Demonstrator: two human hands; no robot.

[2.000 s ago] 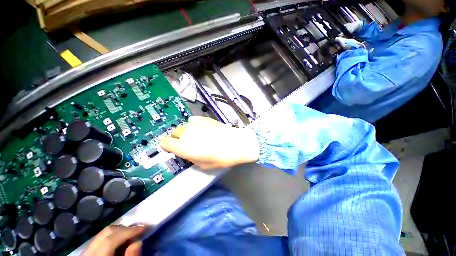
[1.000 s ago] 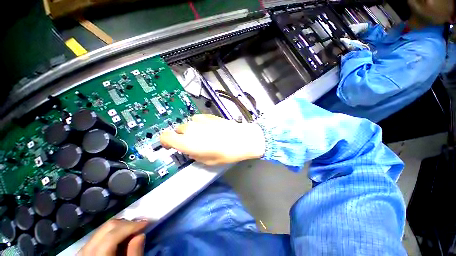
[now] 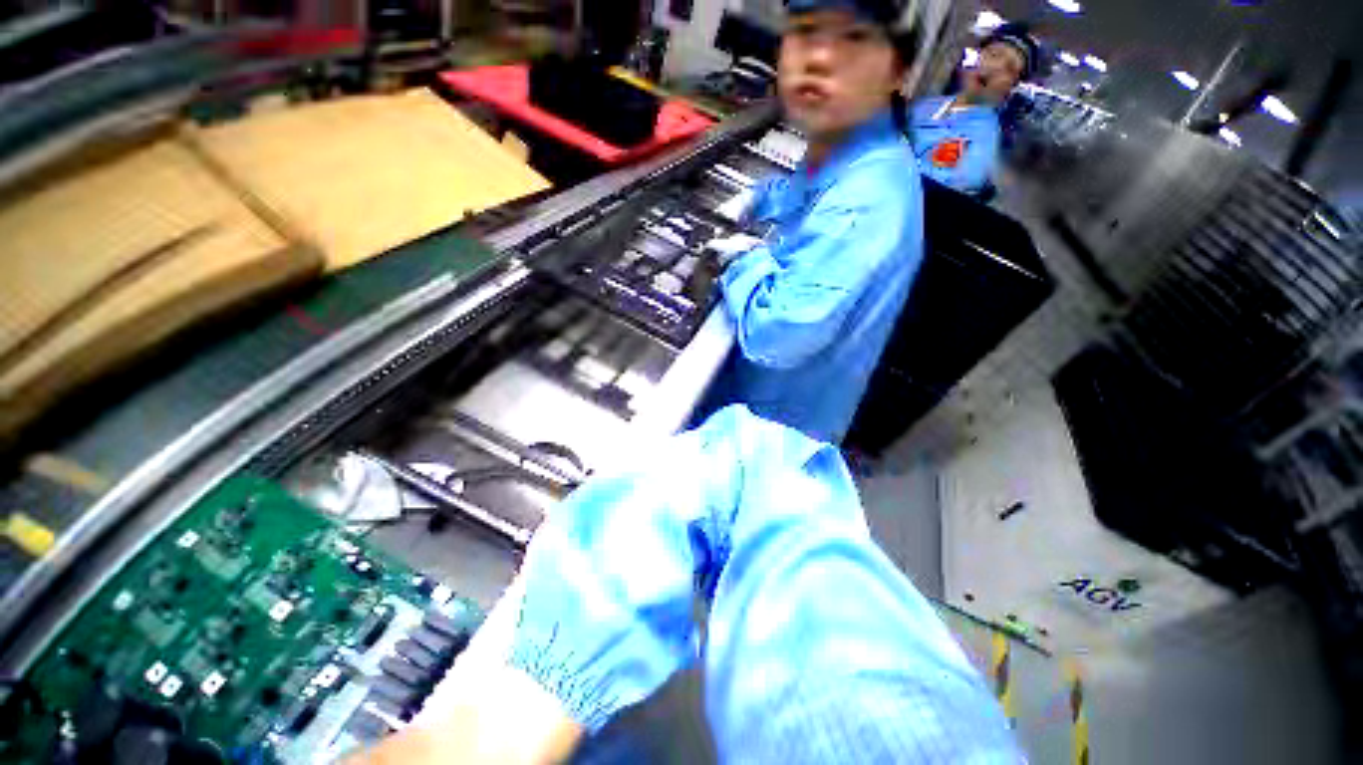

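A green circuit board [image 3: 224, 598] lies between the conveyor rails at the lower left. A row of flat dark-grey parts [image 3: 407, 658] stands near its right edge. Dark round capacitors [image 3: 135, 735] show partly at the bottom left, cut off by the frame edge. My right hand [image 3: 486, 720] is at the bottom edge, just beside the grey parts. It is overexposed and its fingers are cut off, so what they do is hidden. My left hand is out of the picture.
The conveyor rail [image 3: 284, 411] runs away ahead. A person in a blue smock [image 3: 830, 277] works at a black carrier fixture [image 3: 643, 277]; another person [image 3: 964, 135] is behind. A cardboard tray [image 3: 135, 269], cardboard sheet [image 3: 374, 165] and red tray [image 3: 516, 97] lie left. A black cabinet [image 3: 957, 292] stands right.
The view has swung up and to the right, showing more of the line and two people. The board and my right hand now sit lower in view. My left hand has left the picture.
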